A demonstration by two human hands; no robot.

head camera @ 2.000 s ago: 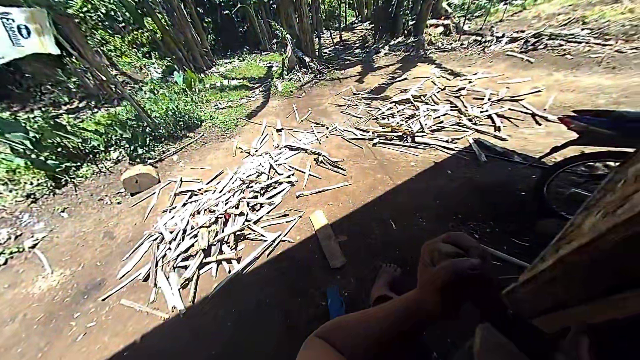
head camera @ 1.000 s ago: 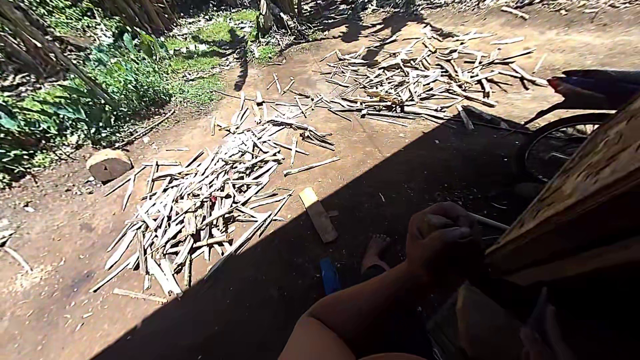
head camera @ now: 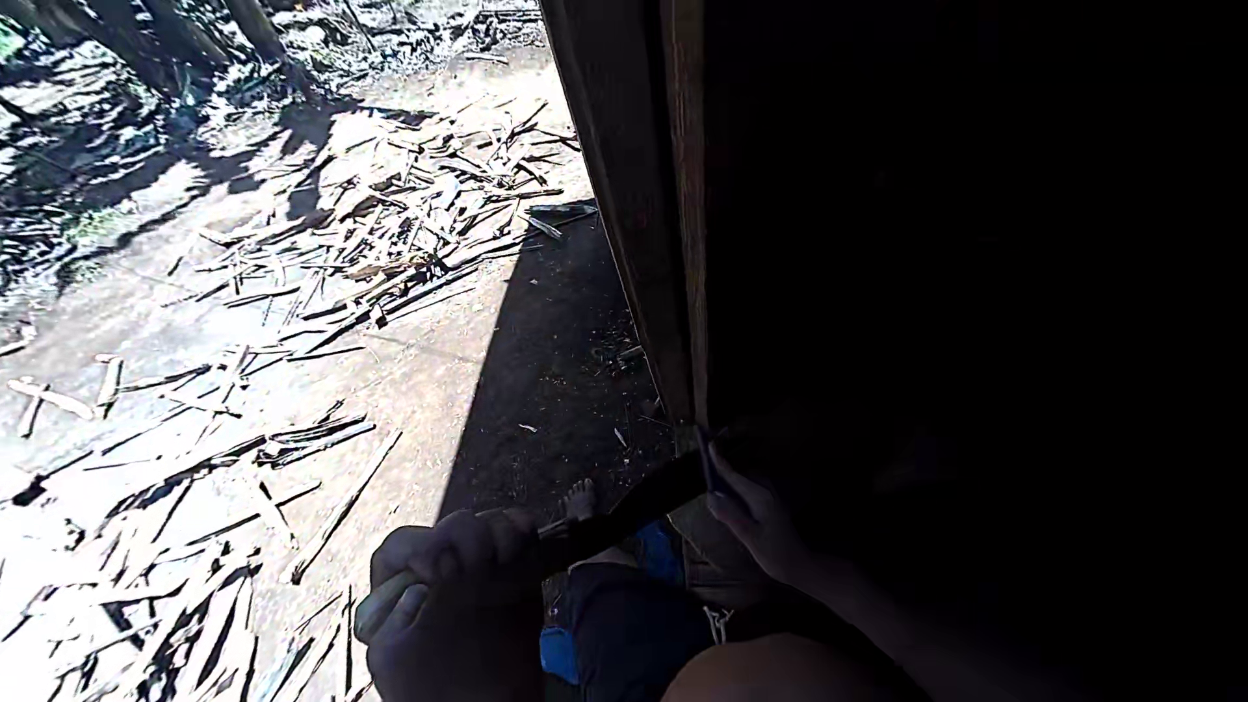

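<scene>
My left hand [head camera: 453,575] is closed around the handle of a long dark blade, apparently a machete [head camera: 634,507]. The blade runs right and slightly up from the fist, over my lap and a bare foot [head camera: 580,499]. Near its far end, my right hand [head camera: 746,502] grips a thin, flat, dark object [head camera: 709,460], whose kind I cannot tell. This object stands roughly upright beside the base of a wooden post. Deep shadow hides parts of both hands and the blade's outline.
A wooden post [head camera: 690,214] rises just beyond my right hand, with black shadow to its right. Split wood sticks [head camera: 400,214] lie scattered in the sun, more at lower left [head camera: 175,585]. Shaded dirt ground [head camera: 546,390] lies between sticks and post. Something blue [head camera: 658,551] is near my foot.
The view has swung far to the right, onto the post and dark area. My right hand with the thin object now shows plainly, as does the blade from my left fist.
</scene>
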